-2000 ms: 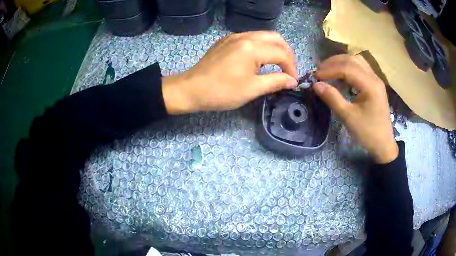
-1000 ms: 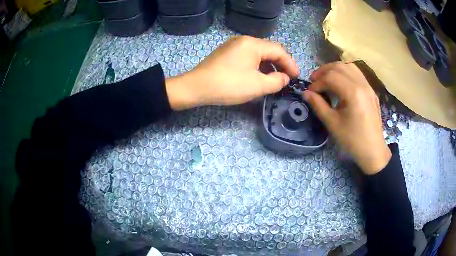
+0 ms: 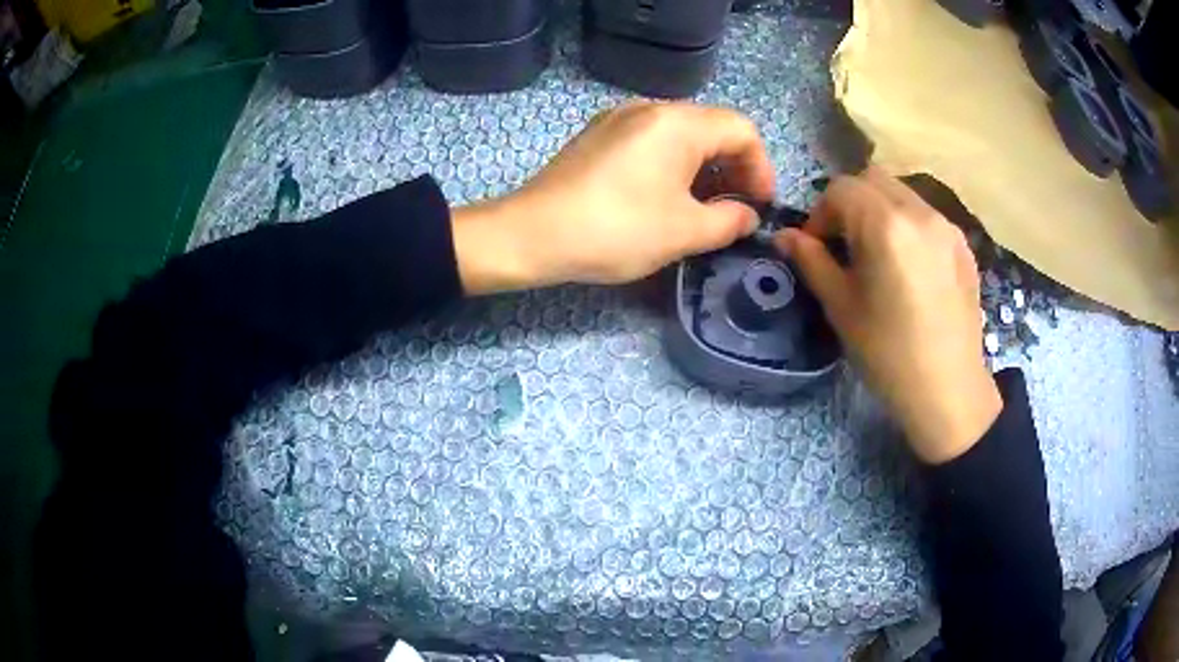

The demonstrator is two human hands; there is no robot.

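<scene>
A dark grey plastic housing (image 3: 743, 375) sits open side up on the bubble wrap, with a round hollow post in its middle. My left hand (image 3: 621, 201) is at its far rim, thumb and index finger pinched on a small dark insert (image 3: 780, 217). My right hand (image 3: 899, 304) is at the far right of the rim, its thumb and fingers on the same small insert. The insert is mostly hidden between the fingertips, so whether it is seated in the housing cannot be told.
Stacked housings (image 3: 481, 58) stand in columns at the far edge. Kraft paper (image 3: 970, 129) with dark grey housings (image 3: 1083, 110) lies at the far right. A pile of small inserts (image 3: 1006, 310) lies right of my right hand, on bubble wrap (image 3: 543, 479).
Both hands have moved slightly, and my right hand has shifted down and left over the housing's right side. More of the insert pile shows. The housing has stayed nearly in place.
</scene>
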